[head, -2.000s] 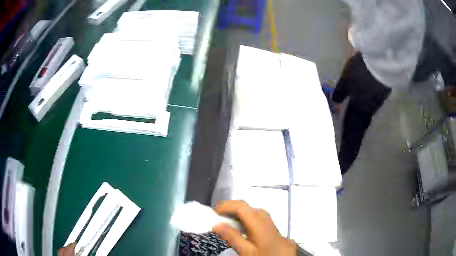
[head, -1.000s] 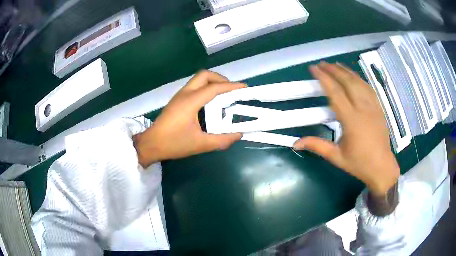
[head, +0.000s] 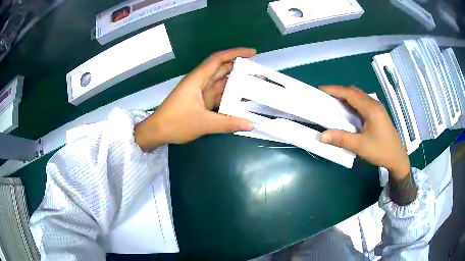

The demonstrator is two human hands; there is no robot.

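Note:
White die-cut insert frames (head: pixel 301 104) are held above the green workbench, tilted down to the right, with long narrow openings; they look overlapped, but I cannot tell how many. My left hand (head: pixel 191 104) grips their left end, thumb on the near face and fingers behind. My right hand (head: pixel 369 135) grips their right end, thumb on the near edge and fingers over the far edge.
Box bases (head: pixel 120 63) and a printed lid (head: pixel 148 15) stand on the dark green conveyor beyond the pale rail (head: pixel 326 51). Fanned cut-out inserts (head: pixel 420 92) lie right. White sheets (head: pixel 143 224) lie under my left sleeve. A cream-edged stack (head: pixel 18 219) is at the left.
The held frames have turned from nearly level to sloping down rightward, with more of their faces showing. The boxes at upper left have shifted right and up in the view.

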